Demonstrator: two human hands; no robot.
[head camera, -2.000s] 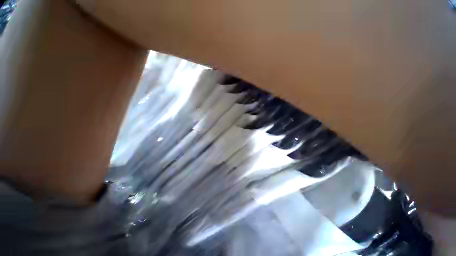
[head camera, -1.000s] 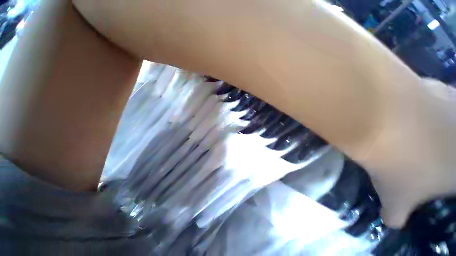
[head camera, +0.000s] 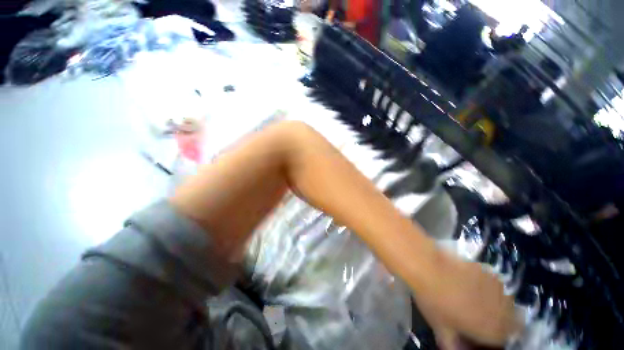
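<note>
Hung garments (head camera: 301, 253) under clear shiny film, pale with dark parts, fill the lower middle. A close-packed row of dark hanger shoulders (head camera: 349, 102) runs diagonally beside the dark rail (head camera: 438, 109). My left arm is bent across the garments from a grey sleeve. My left hand (head camera: 479, 307) is low at the right, over the film-covered garments. It is blurred and its fingertips are hidden, so its grip cannot be told. My right hand is not in view.
The white table (head camera: 61, 164) is at the left. On it are a pink bottle (head camera: 189, 142), a thin dark pen-like thing (head camera: 157, 163) and silvery-blue bagged goods (head camera: 109, 48) with dark heaps at the back. Dark racks stand behind the rail.
The view has shifted, so the table, bottle and rail now show. My left arm looks smaller and lower, and my left hand appears nearer the bottom, over the garments.
</note>
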